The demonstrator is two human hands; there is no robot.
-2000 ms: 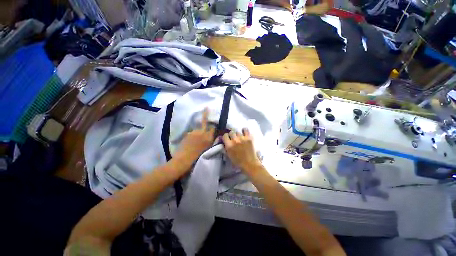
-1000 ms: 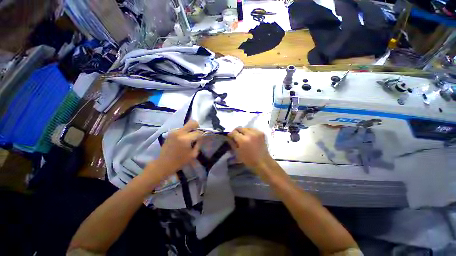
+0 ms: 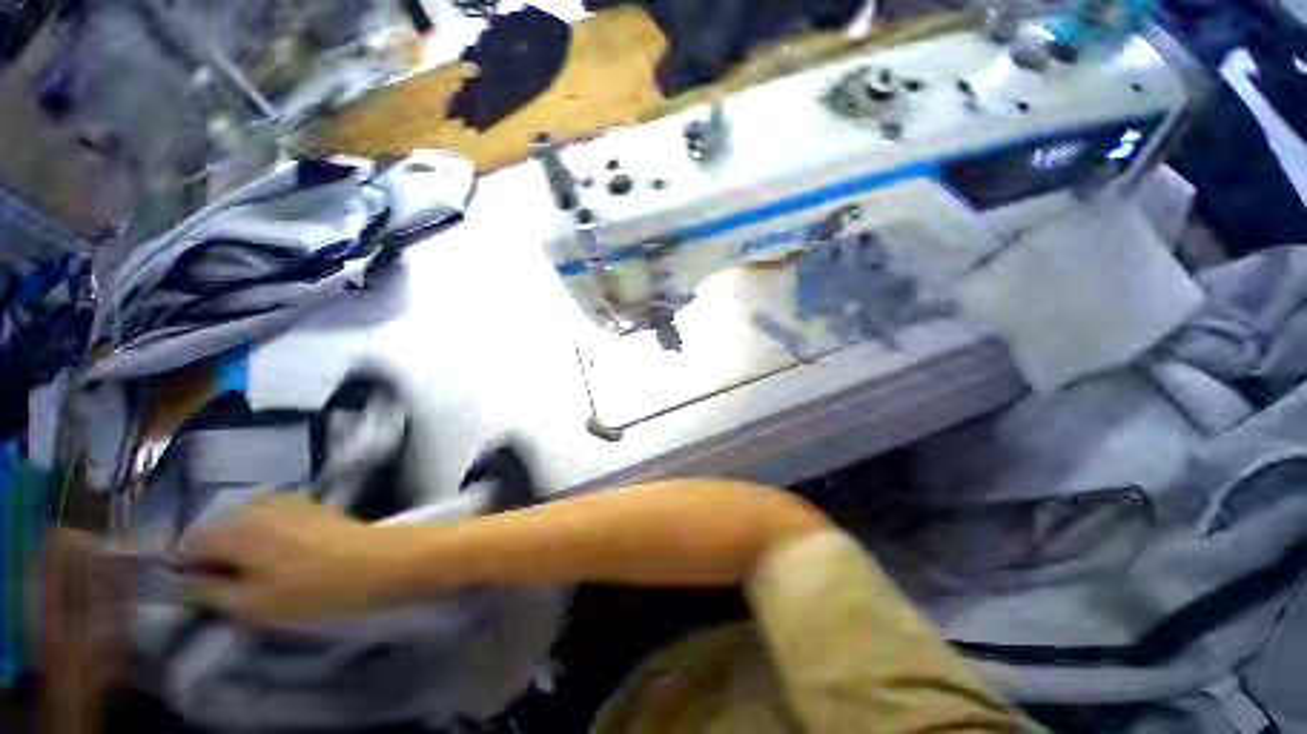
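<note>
A light grey garment with black bands (image 3: 366, 653) lies bunched at the lower left, over the table's front edge. My right hand (image 3: 280, 556) reaches across from the right and grips the garment, though motion blurs the fingers. My left hand (image 3: 79, 617) is a blurred shape at the far left edge, partly cut off, beside the cloth; its fingers cannot be made out. The sewing machine's white head (image 3: 760, 187) stands right of the garment. No cloth from my hands is under the needle area (image 3: 662, 323).
A folded grey and black bundle (image 3: 244, 258) lies at the left rear. A black cut piece (image 3: 516, 65) is on the wooden surface behind. Grey scraps (image 3: 860, 280) lie under the machine arm. A pale cloth piece (image 3: 1082, 294) and heaped grey garments (image 3: 1132, 559) are at the right.
The view has turned to the right, so the heap there shows more. Both hands and the garment have moved to the lower left; my hands were together near the middle.
</note>
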